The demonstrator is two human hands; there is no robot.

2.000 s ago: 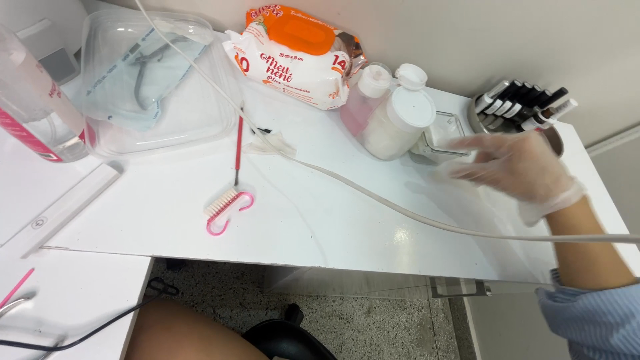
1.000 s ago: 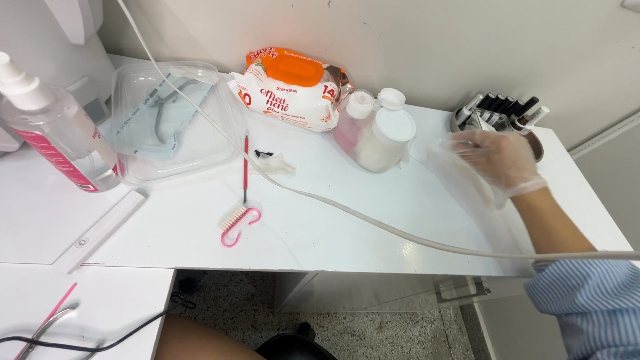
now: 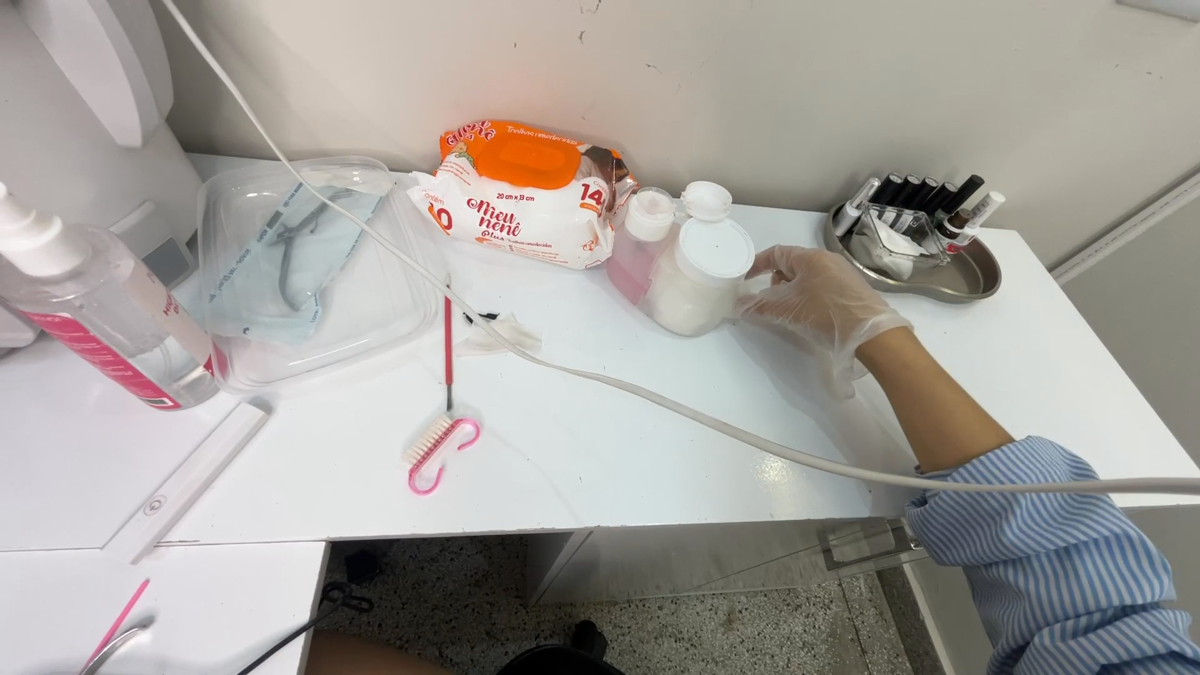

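My right hand [image 3: 820,295], in a clear plastic glove, reaches from the right to the side of a white-lidded jar [image 3: 698,291]. Its fingertips are at the jar's right side, partly hidden, so a firm grip cannot be made out. Touching the jar on its left is a bottle of pink liquid [image 3: 633,262] with a white cap. A small white cap or lid [image 3: 706,201] shows behind the jar. Right of the hand, a kidney-shaped metal tray [image 3: 975,272] holds several nail polish bottles [image 3: 937,197] and a small clear container [image 3: 895,239]. My left hand is out of view.
A white cable [image 3: 656,398] crosses the white desk. Behind it lies a wet wipes pack [image 3: 534,197]. Leftward are a clear plastic box [image 3: 375,347] with a pouched metal tool [image 3: 291,253], a spray bottle [image 3: 122,319], a white wand-like device [image 3: 187,478], a red-handled tool [image 3: 449,347] and a pink nail brush [image 3: 436,455].
My right hand has moved left from beside the metal tray to the white-lidded jar. The small clear container, beside the jar two seconds ago, now sits in the tray.
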